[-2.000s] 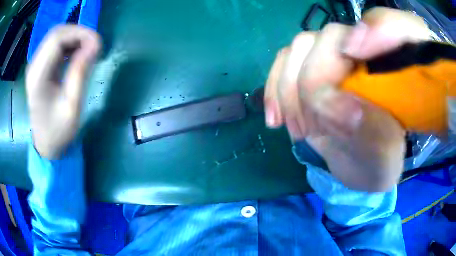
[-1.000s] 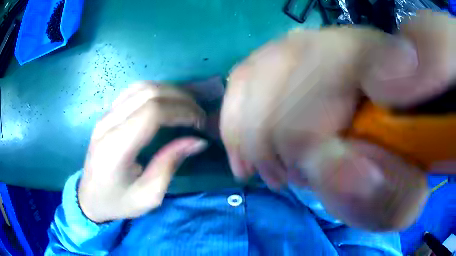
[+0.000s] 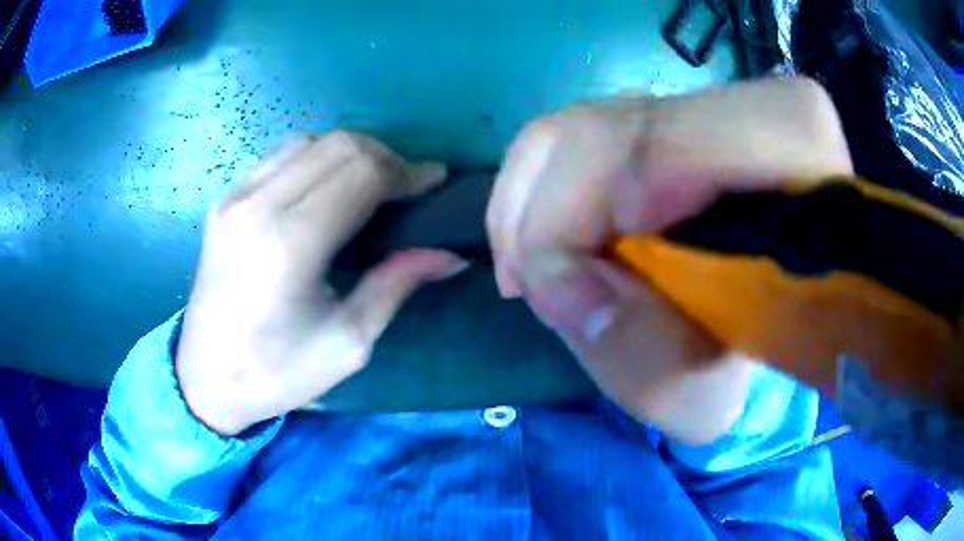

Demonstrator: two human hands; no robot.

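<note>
A black housing (image 3: 449,219) lies at mid-mat between my hands, its left part under my left hand and its right end hidden by my right hand. My left hand (image 3: 291,269) grips it, thumb on the near side and fingers on the far side. My right hand (image 3: 624,238) holds the orange and black power screwdriver (image 3: 729,301), whose body extends to the right edge. Its nose and bit are hidden behind the fingers. The fingers of my right hand are at the housing's right end; whether they touch it cannot be told.
The blue screw bin (image 3: 79,48) with dark screws is at the upper left. Black frames (image 3: 696,30) lie at the upper right beside a clear plastic bag (image 3: 925,116). Dark specks are strewn on the green mat (image 3: 423,79). Blue crates are below the bench edge.
My left hand has come from the far left onto the housing, which lay uncovered two seconds ago. My right hand still holds the screwdriver, now nearer the housing's right end.
</note>
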